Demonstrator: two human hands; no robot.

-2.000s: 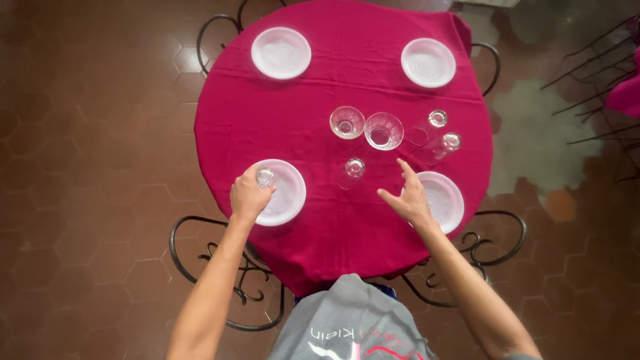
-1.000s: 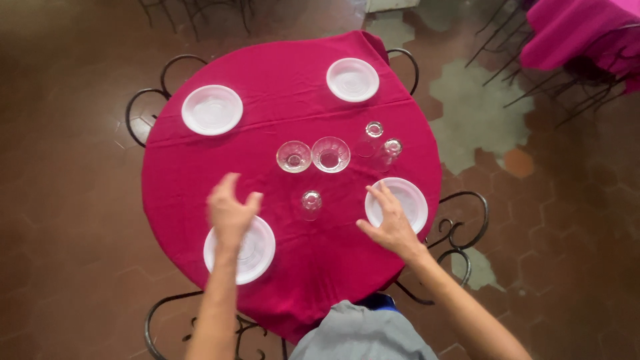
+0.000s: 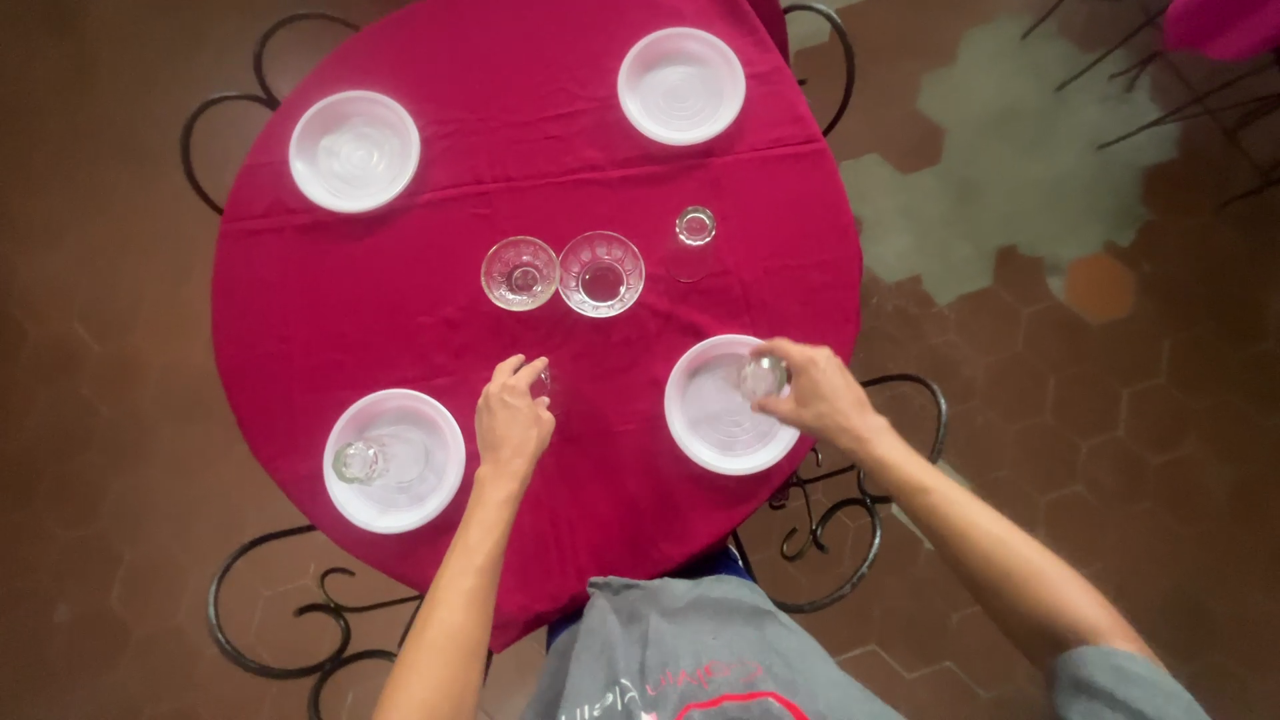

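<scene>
My left hand (image 3: 512, 420) is closed around a clear drinking glass (image 3: 544, 380), mostly hidden by the fingers, near the middle of the round table's near half. In my right hand (image 3: 815, 390) is another clear glass (image 3: 765, 377), held over the right part of the near right white plate (image 3: 715, 425). A third glass (image 3: 358, 462) is on the near left white plate (image 3: 400, 505), toward its left side. One more glass (image 3: 695, 226) stands on the red tablecloth (image 3: 350, 310), right of two clear glass bowls (image 3: 520, 273) (image 3: 602, 274) set side by side.
Two more white plates (image 3: 354, 152) (image 3: 681, 86) lie on the far half of the table. Black wrought-iron chairs (image 3: 225, 610) (image 3: 875, 520) surround it. Part of another table with a pink cloth (image 3: 1225, 25) shows at the upper right.
My left hand has moved right from the near left plate to the middle glass. My right hand has taken one of the two glasses at the right and holds it over the near right plate.
</scene>
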